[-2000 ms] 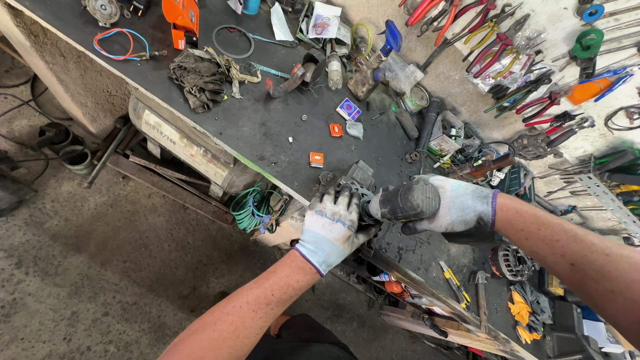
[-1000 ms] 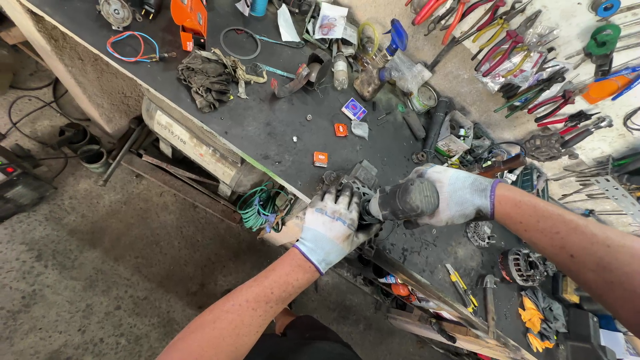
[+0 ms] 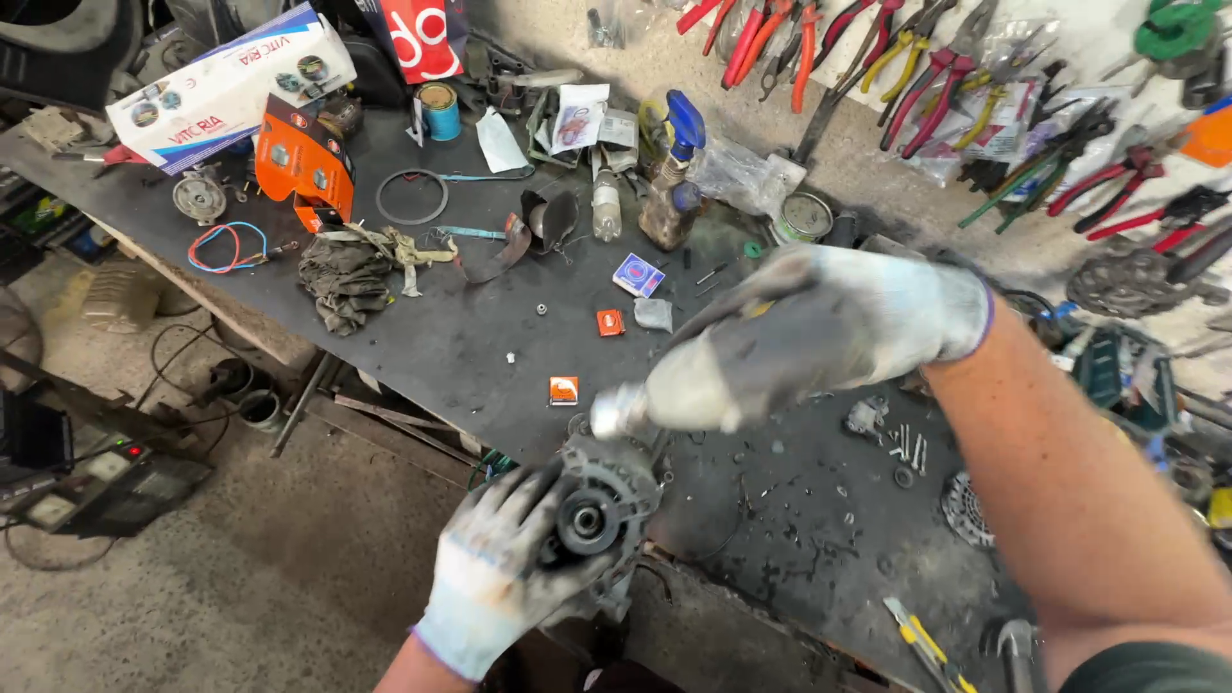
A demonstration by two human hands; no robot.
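Note:
My left hand (image 3: 505, 563), in a white and grey work glove, grips a metal alternator-like housing with a round pulley (image 3: 587, 521) at the bench edge. My right hand (image 3: 828, 298), gloved the same way and blurred, holds a power tool (image 3: 712, 380), probably an impact driver, tilted above the housing. The tool's bright nose (image 3: 616, 412) points left, just over the top of the housing, apart from the pulley. A small orange box (image 3: 564, 390) lies just beyond the housing. Farther back are a second orange box (image 3: 610, 322) and a blue and white box (image 3: 639, 275).
Pliers (image 3: 948, 87) hang on the wall. A spray bottle (image 3: 674, 183), a metal ring (image 3: 412, 196) and a dark rag (image 3: 346, 279) occupy the bench's back and left. Bolts (image 3: 908, 449), a slotted metal disc (image 3: 967, 510) and a yellow utility knife (image 3: 924, 645) lie at right.
My right hand has lifted the power tool away from my left hand, and the pulley now shows. My left hand still holds the housing. The view has shifted.

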